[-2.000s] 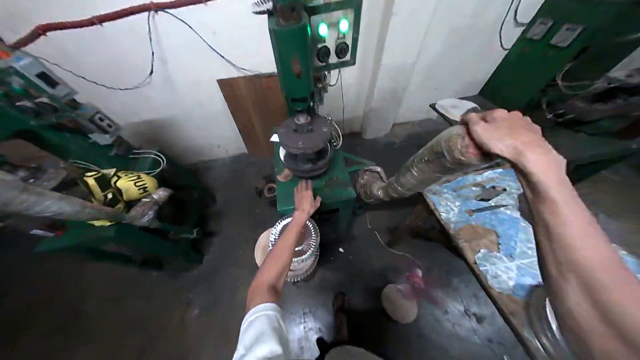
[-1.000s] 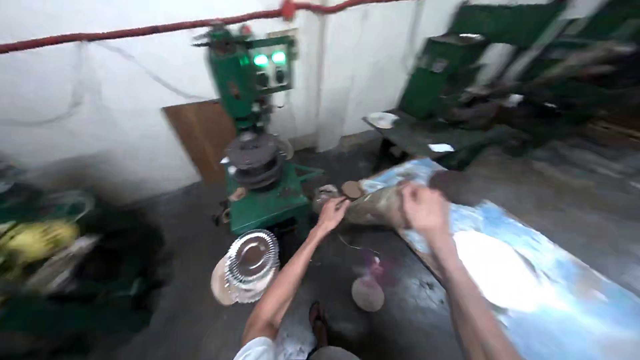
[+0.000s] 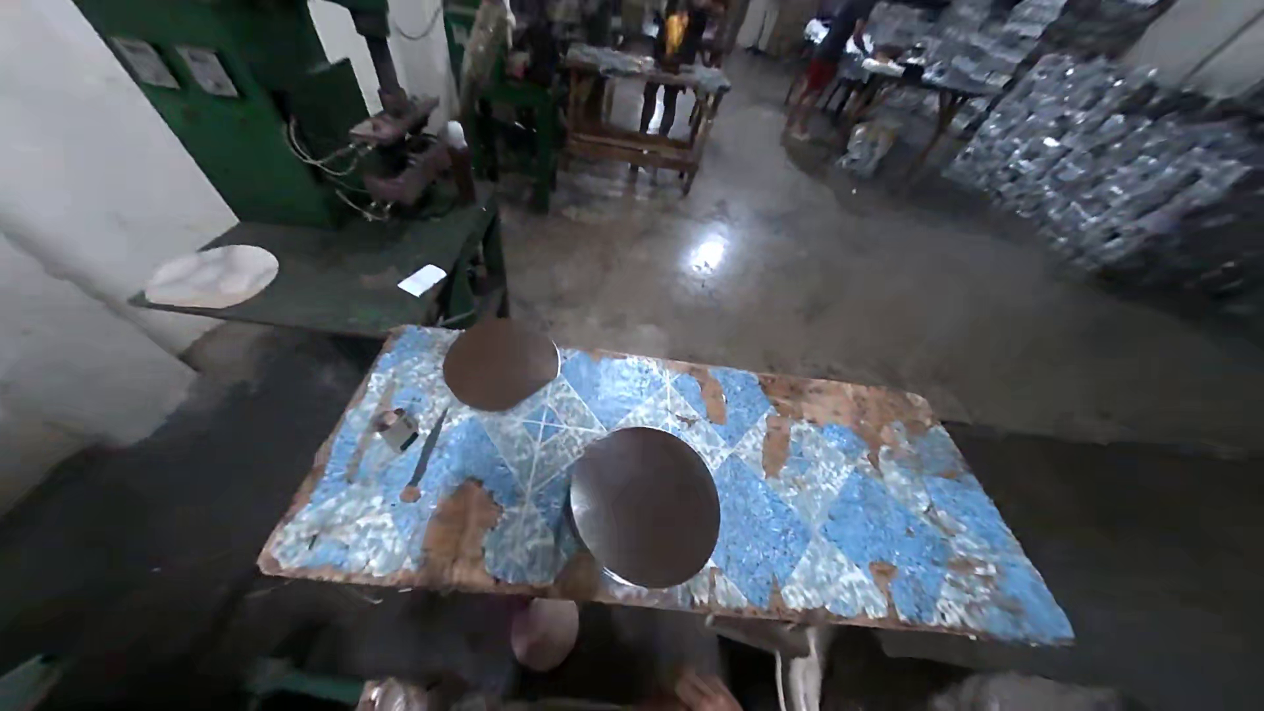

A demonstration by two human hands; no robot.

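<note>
At the bottom edge a blurred bit of skin, which looks like the fingers of my right hand (image 3: 706, 689), is cut off by the frame; what it touches is hidden. My left hand is out of view. Beyond it stands a wooden table (image 3: 790, 607) with a worn blue and white patterned cover. A round, dark metal disc (image 3: 647, 509) lies near its close edge, and a second round disc (image 3: 501, 363) lies by the far left edge. To the left are a small metal block (image 3: 398, 431) and a thin flat tool (image 3: 427, 454).
A green machine (image 3: 227, 118) with a green bench (image 3: 336, 286) stands at the upper left, a whitish round piece (image 3: 212, 276) on the bench. Behind are a wooden stand (image 3: 632, 148), people at work, and a large pile of shiny items (image 3: 1096, 158). A pinkish round piece (image 3: 545, 632) shows below the table.
The view has swung far to the right, from the green press to the table. Both forearms, earlier in plain sight near the press and the wrapped cylinder, have dropped almost wholly out of view.
</note>
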